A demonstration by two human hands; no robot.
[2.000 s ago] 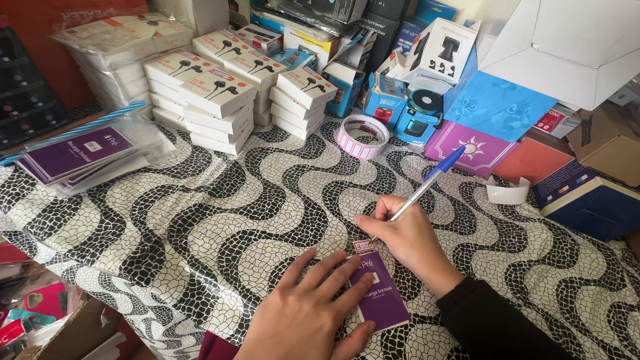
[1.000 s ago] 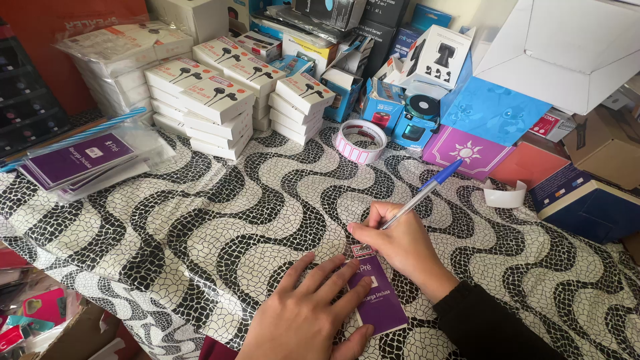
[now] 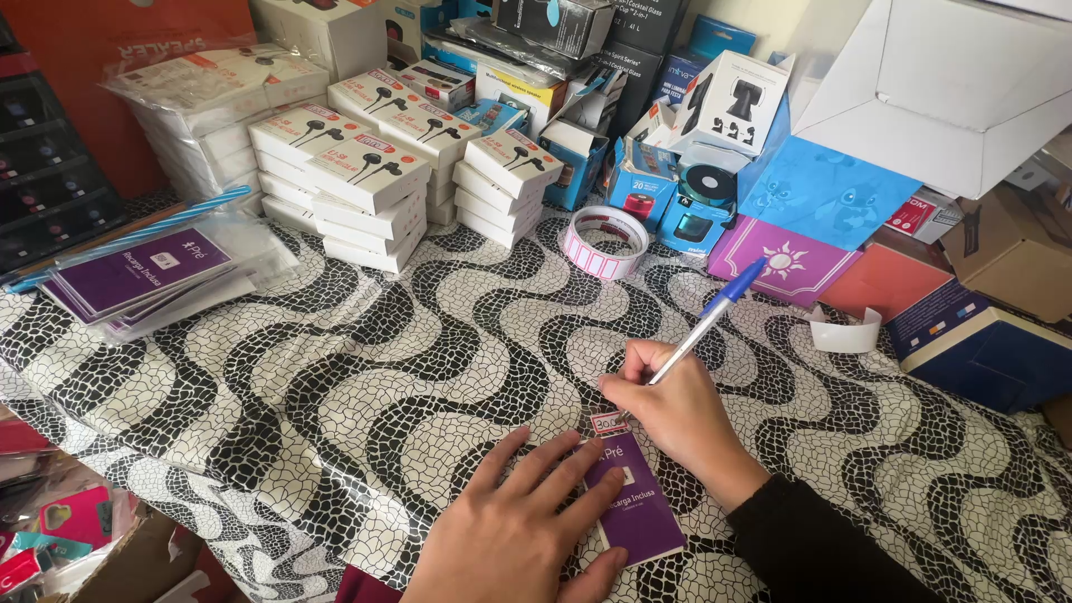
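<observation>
My right hand (image 3: 682, 410) grips a ballpoint pen (image 3: 705, 322) with a clear barrel and blue cap on its far end. The pen's tip meets a small red-bordered price sticker (image 3: 609, 423) bearing handwritten digits, at the top edge of a purple card packet (image 3: 643, 523). My left hand (image 3: 536, 519) lies flat with fingers spread, its fingertips on the packet's left side, on the patterned tablecloth (image 3: 335, 394). Farther back stands a roll of red-bordered labels (image 3: 605, 243).
Stacked earphone boxes (image 3: 368, 172) line the back. Bagged purple packets (image 3: 142, 268) and a blue striped stick (image 3: 167, 219) lie at left. Small speaker boxes (image 3: 699, 205), a curled white strip (image 3: 844, 331) and a dark blue box (image 3: 988, 352) are at the back right.
Handwritten digits now show on the sticker, which the right fingers partly covered before. The right hand and pen have shifted slightly; the left hand stays on the packet.
</observation>
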